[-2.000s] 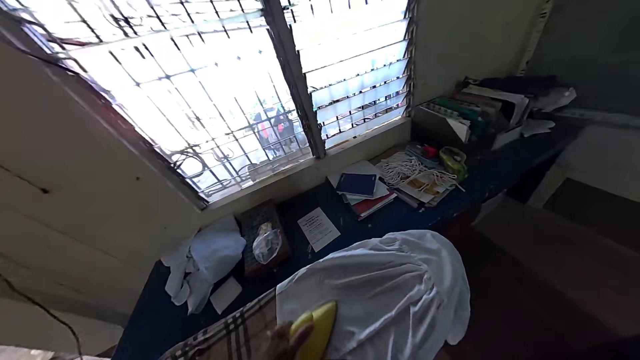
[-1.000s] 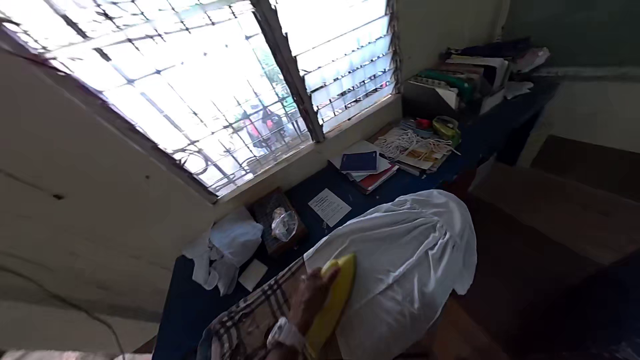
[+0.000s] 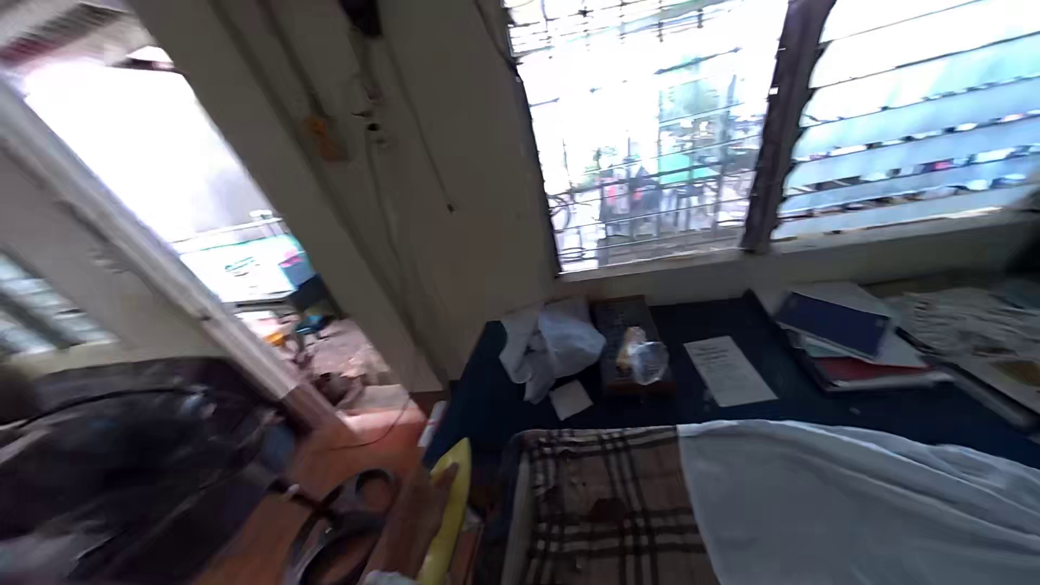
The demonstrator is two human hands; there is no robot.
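Observation:
In the head view my left hand (image 3: 432,508) is at the lower left, blurred, with its fingers around a yellow clothes iron (image 3: 452,520). The iron is tilted up, beside the left end of a brown plaid cloth (image 3: 605,508) and apart from the white cloth. The white cloth (image 3: 829,496) lies over the right part of the plaid cloth, with folds towards its far edge. My right hand is out of view.
On the blue table (image 3: 691,325) lie a crumpled whitish cloth or bag (image 3: 561,341), a dark box (image 3: 621,313) with a clear plastic bag (image 3: 648,361) on it, a written sheet (image 3: 730,371) and a blue book (image 3: 835,325). Blurred dark round objects (image 3: 349,520) are left of my hand.
My left hand has moved the yellow iron off the white cloth to the left, past the plaid cloth. The view has swung left, bringing in a doorway.

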